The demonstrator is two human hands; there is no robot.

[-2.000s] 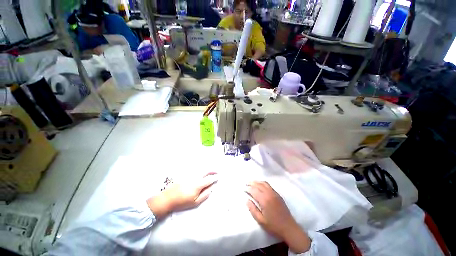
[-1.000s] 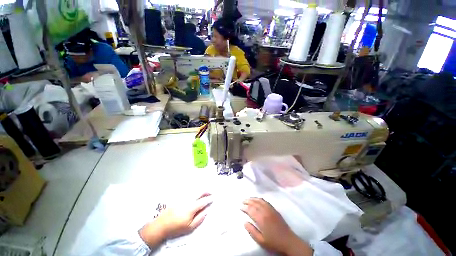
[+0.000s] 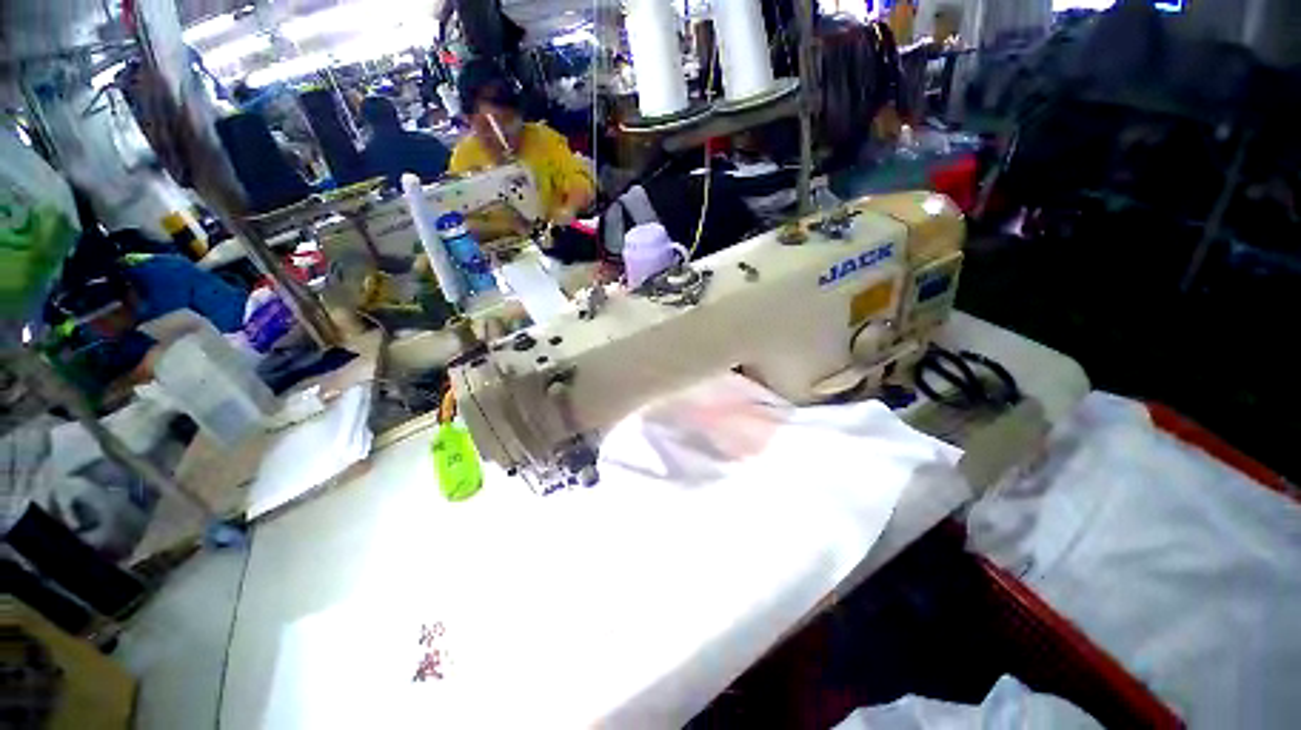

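Observation:
A white fabric piece (image 3: pixel 742 571) lies flat on the sewing table and under the machine arm, its left part washed out by the lamp. A small reddish-brown motif (image 3: pixel 431 652) shows on it at the lower left. The cream sewing machine (image 3: pixel 713 321) with blue JACK lettering stands behind the cloth. Its presser foot area (image 3: pixel 568 474) is at the head's lower end. A reddish patch shows through the raised cloth under the arm. Neither of my hands is in the picture.
A green tag (image 3: pixel 457 461) hangs left of the machine head. Black scissor-like handles (image 3: pixel 966 379) lie at the table's right end. White cloth (image 3: pixel 1127 528) is heaped at the right over a red crate (image 3: pixel 1084 645). A purple cup (image 3: pixel 649 254) stands behind the arm. A person in yellow (image 3: pixel 549 160) sits beyond.
The view has turned right and tilted, showing more of the white pile and red crate. Both my hands, earlier flat on the cloth, have left the picture.

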